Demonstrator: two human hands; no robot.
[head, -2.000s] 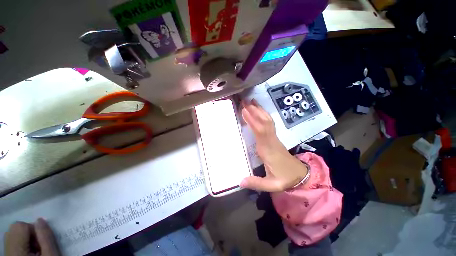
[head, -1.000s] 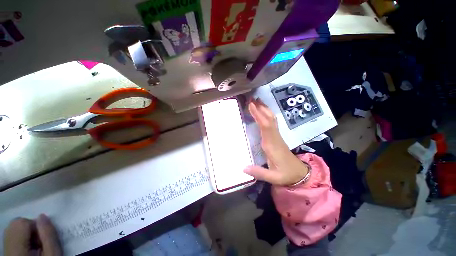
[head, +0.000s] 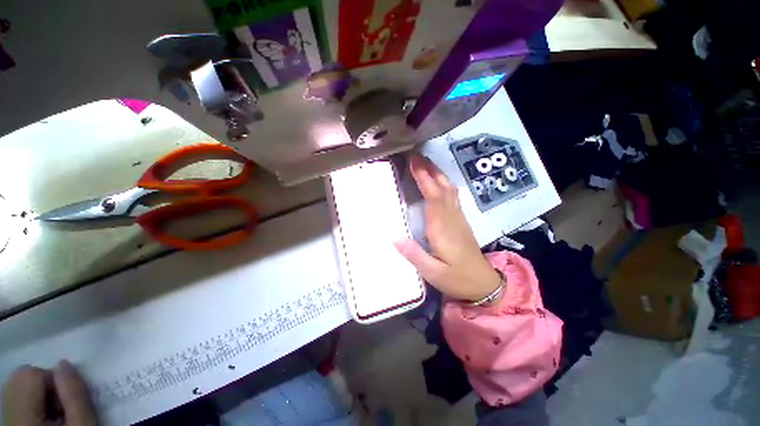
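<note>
A smartphone (head: 375,250) with a light case and a glowing white screen lies on the table under the machine head. My right hand (head: 446,233) is at its right edge, fingers apart, with the thumb over the screen; it does not grip the phone. My left hand (head: 52,398) rests at the table's front edge at the lower left, cut off by the picture's edge; its thumb and fingers are close together, and whether it holds anything cannot be seen.
Orange-handled scissors (head: 196,195) lie on the machine bed. The white machine head (head: 317,125) stands above the phone. A bobbin tray (head: 493,172) is right of my right hand. The printed ruler (head: 225,341) runs along the front. Dark cloth (head: 558,283) lies below the table's right end.
My right thumb has moved up and left, from the phone's lower right edge onto its screen. The view has shifted slightly. My left hand stays at the table's front edge.
</note>
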